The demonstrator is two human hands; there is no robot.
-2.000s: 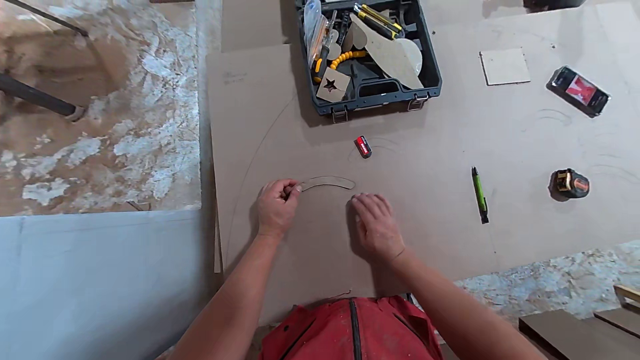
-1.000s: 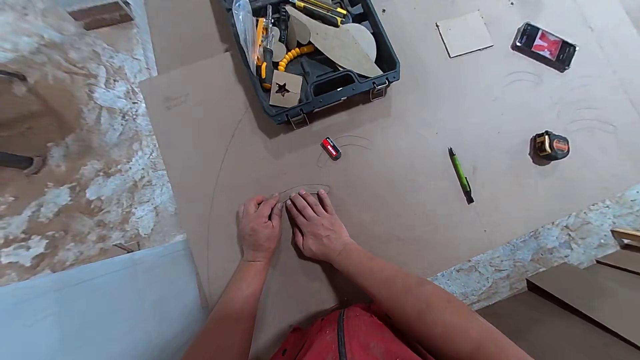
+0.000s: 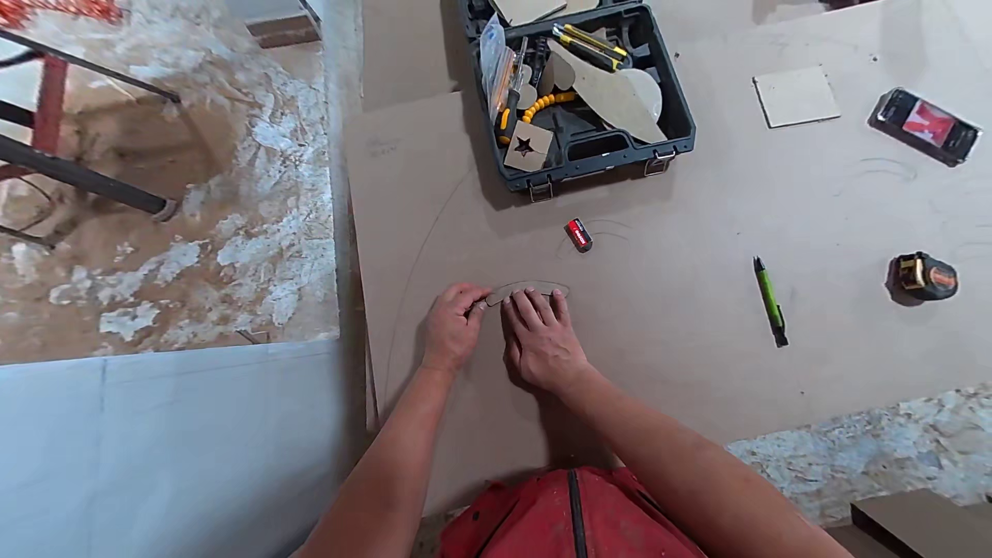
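A thin curved strip (image 3: 508, 292) lies on the large brown board (image 3: 666, 325), just inside a drawn pencil arc. My left hand (image 3: 456, 322) pinches the strip's left end between thumb and fingers. The fingertips of my right hand (image 3: 545, 337) rest on the strip's lower edge and press it against the board, hiding part of it. Beyond my hands lies a small red and black battery (image 3: 579, 235), beside faint pencil curves. A green pen or mechanical pencil (image 3: 769, 301) lies to the right.
An open dark toolbox (image 3: 604, 159) with cutters, a star-cut tile and loose pieces stands at the back. To the right are a square panel piece (image 3: 796, 96), a phone (image 3: 926, 125) and a tape measure (image 3: 924, 277). Metal legs (image 3: 85, 174) stand over the stained floor at left.
My right hand has moved left from beyond the strip's right end onto the strip. My left hand stays at its left end.
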